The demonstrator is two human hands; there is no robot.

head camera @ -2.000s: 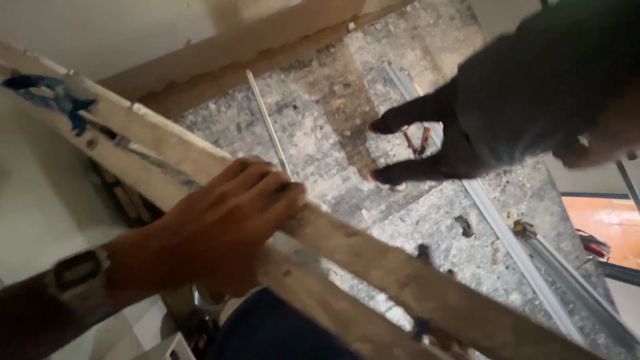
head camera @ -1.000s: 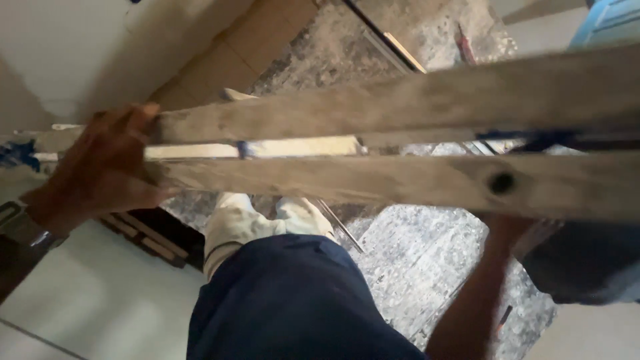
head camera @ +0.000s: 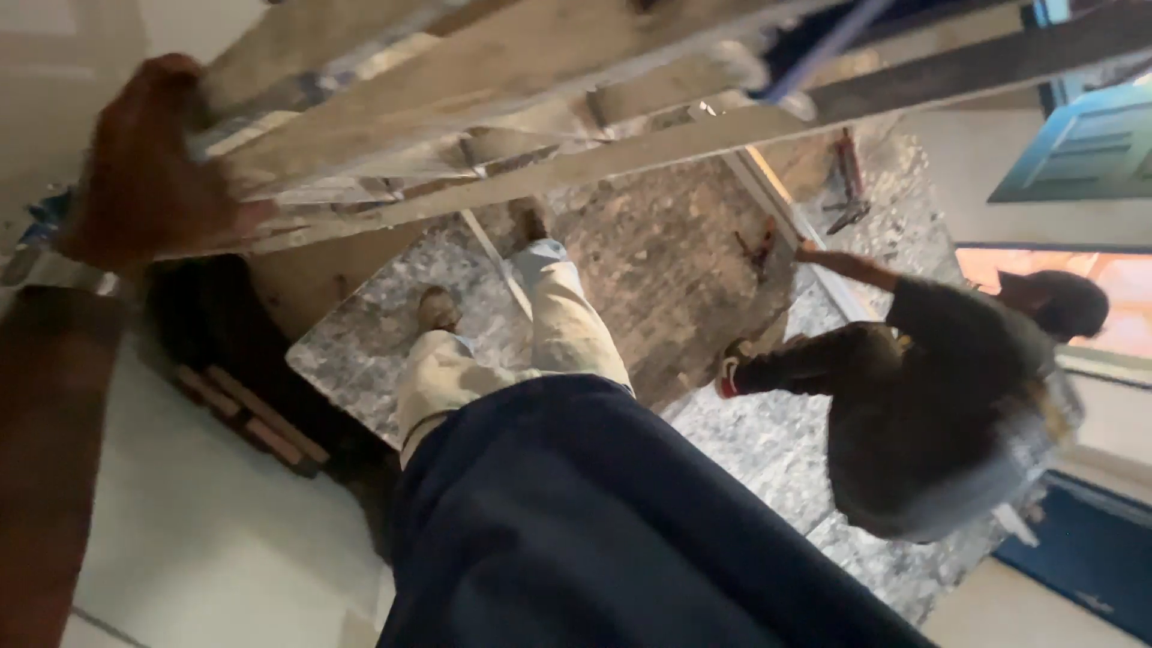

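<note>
My left hand [head camera: 153, 180] is closed on the end of a worn wooden stepladder [head camera: 504, 99], at the upper left. The ladder's rails run across the top of the head view, splattered and pale, with blue cord or cloth [head camera: 810, 45] around them at the upper right. More blue material [head camera: 49, 211] shows beside my left wrist. My right hand is out of view. Under the ladder my legs in pale trousers [head camera: 571, 315] stand on the speckled floor.
A co-worker [head camera: 945, 405] crouches at the right, one hand at long metal profiles [head camera: 801, 225] on the floor. A hammer-like tool [head camera: 849, 184] and red-handled pliers [head camera: 760, 245] lie nearby. Wooden strips [head camera: 252, 418] edge a dark gap at the left.
The view has swung widely. The wooden rails have gone from crossing the middle of the view to its top. The right forearm seen below the rails one second ago is out of view.
</note>
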